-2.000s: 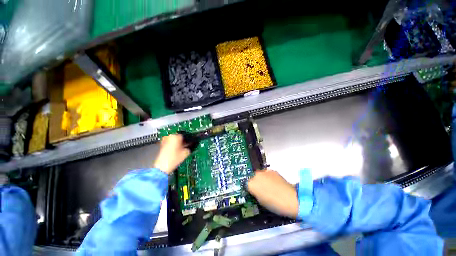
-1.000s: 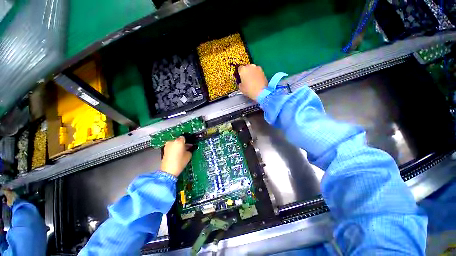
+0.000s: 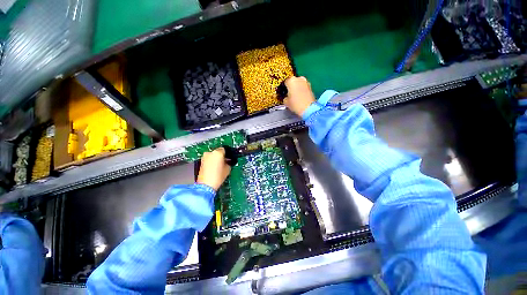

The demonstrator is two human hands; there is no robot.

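The green circuit board (image 3: 260, 187), crowded with pale and dark parts, sits in a black carrier (image 3: 315, 230) on the rails. A narrow circuit board (image 3: 202, 148) lies along the carrier's far edge. My left hand (image 3: 214, 168) is at the board's far left corner, with dark fingertips; whether it holds a part cannot be told. My right hand (image 3: 298, 95) is at the right edge of the bin of tiny yellow components (image 3: 259, 72), its black-covered fingertips at the heap. Whether it grips a piece is too small to tell.
A bin of dark grey components (image 3: 209, 95) stands left of the yellow ones. A cardboard box holds large yellow parts (image 3: 104, 135). Green-grey clamps (image 3: 245, 259) lie at the carrier's near edge. A blue cord (image 3: 413, 52) runs to my right wrist. Another person's blue sleeve (image 3: 20, 248) is at left.
My right hand has moved from the board's right edge up to the yellow component bin and stays there. My left hand remains near the board's far left corner.
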